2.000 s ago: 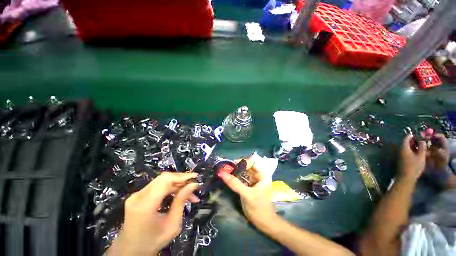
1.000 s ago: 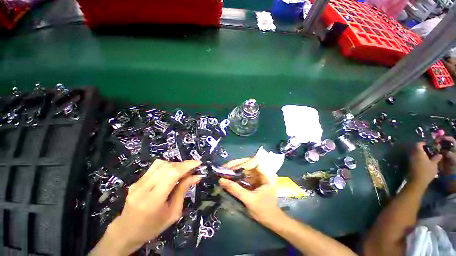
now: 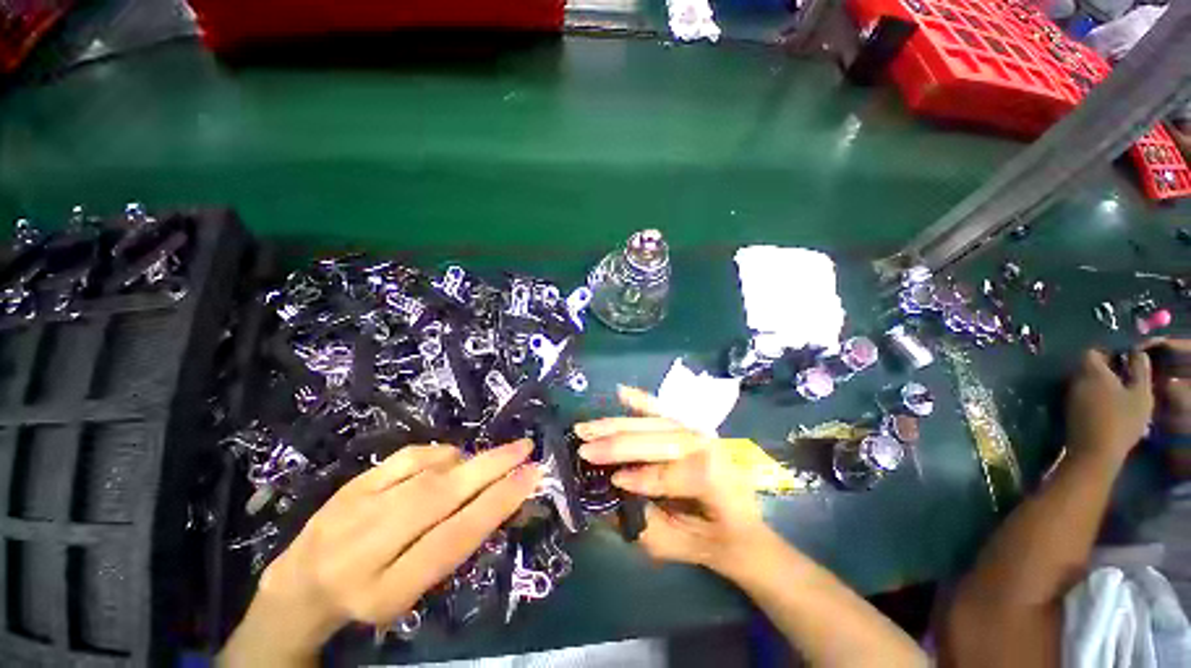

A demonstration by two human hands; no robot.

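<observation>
My left hand (image 3: 398, 535) and my right hand (image 3: 679, 483) are close together over the near right side of a tangled pile of black straps with silver buckles (image 3: 379, 352). Between them is a dark piece with silver parts (image 3: 562, 483), likely a watch with its strap; the fingers hide much of it. My left fingertips touch its left side. My right hand holds its right side, with a dark strap end showing below the fingers. A small white cloth (image 3: 696, 395) stands up behind my right hand.
A black compartment tray (image 3: 85, 457) lies left. A clear glass bottle (image 3: 634, 281) stands right of the pile. A white sheet (image 3: 789, 298), round metal heads (image 3: 869, 457) and a yellow card (image 3: 758, 466) lie right. A coworker's hands (image 3: 1110, 405) are far right. Red crates (image 3: 967, 65) stand across.
My left fingers have straightened and lie flatter along the piece. My right fingers now lie over its top. The red part seen earlier no longer shows. The view has shifted slightly.
</observation>
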